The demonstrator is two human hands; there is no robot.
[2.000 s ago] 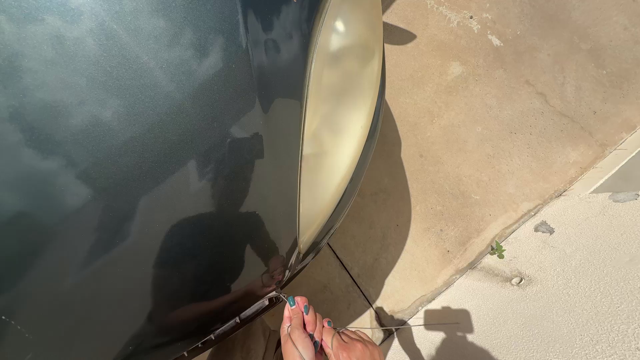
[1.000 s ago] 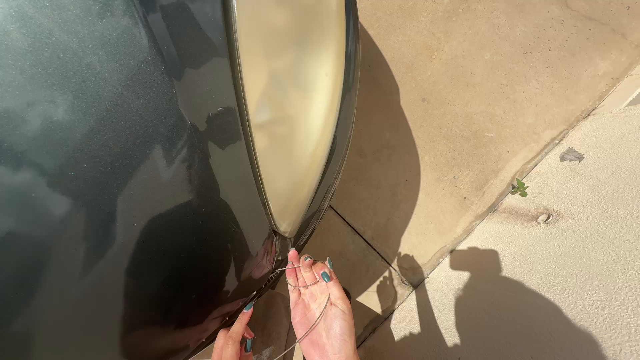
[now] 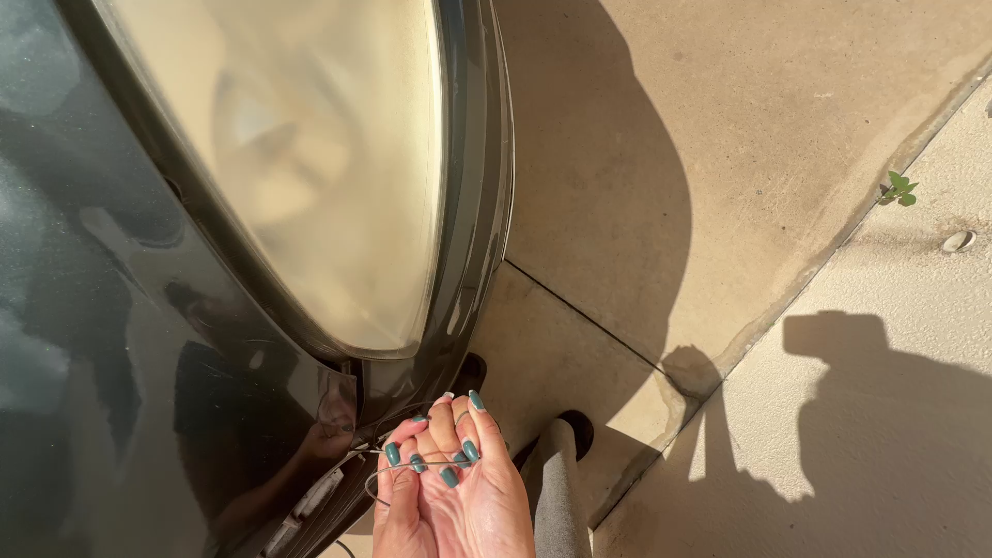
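Note:
Both of my hands meet at the bottom centre, below the corner of a car's yellowed, hazy headlight [image 3: 333, 178]. My left hand [image 3: 403, 496] pinches a thin dark wire [image 3: 418, 464] between thumb and fingers. My right hand [image 3: 484, 488], palm up with curled fingers, lies against it and also has the wire at its fingertips. The wire bends in a loop left of the hands, and a part of it runs up by the bumper. Just left of the hands is the gap [image 3: 314, 496] between the dark hood [image 3: 77, 387] and the front bumper [image 3: 465, 232].
Concrete paving [image 3: 759, 139] with a dark joint lies right of the car. A textured pale wall [image 3: 914, 310] with a small round fitting [image 3: 959, 241] borders it, a green weed [image 3: 900, 189] at its foot. My trouser leg [image 3: 556, 488] and dark shoes show below.
The view has moved closer to the headlight. My hands, apart one second ago with the right palm spread, are now together, fingers curled around the wire.

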